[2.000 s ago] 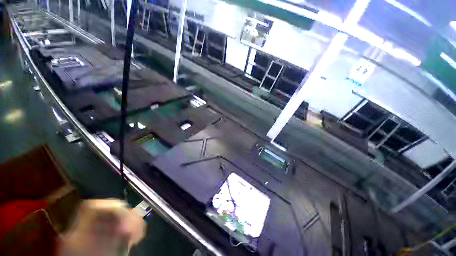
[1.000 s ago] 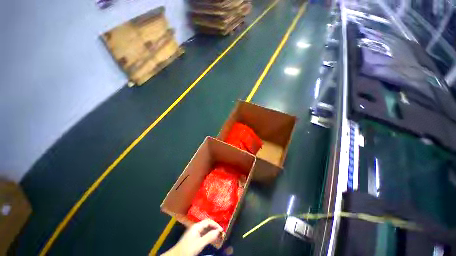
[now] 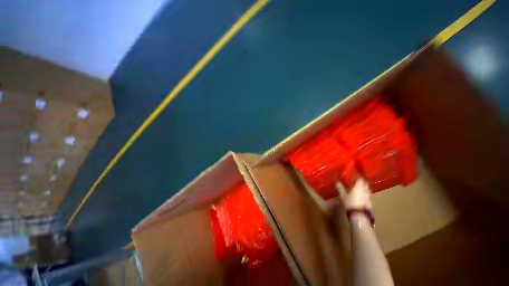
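Observation:
My right hand (image 3: 356, 195), with a dark red band on its wrist, reaches into the right open brown carton (image 3: 413, 223). Its fingertips are at the near edge of a shiny red bag bundle (image 3: 363, 145) lying in that carton. Blur hides whether the fingers are closed on it. A second red bundle (image 3: 245, 220) lies in the left open carton (image 3: 178, 246), which stands against the first one. My left hand is not in view.
Green floor (image 3: 240, 95) with yellow lines lies beyond the cartons. A large brown surface with pale round spots (image 3: 50, 128) is at the left edge. Blurred items (image 3: 33, 248) are at the lower left. The conveyor line is out of view.
The view has turned from the line to the cartons, which now look much larger. A hand was above the nearer carton a second ago; now a banded hand is inside the right carton at the red bundle.

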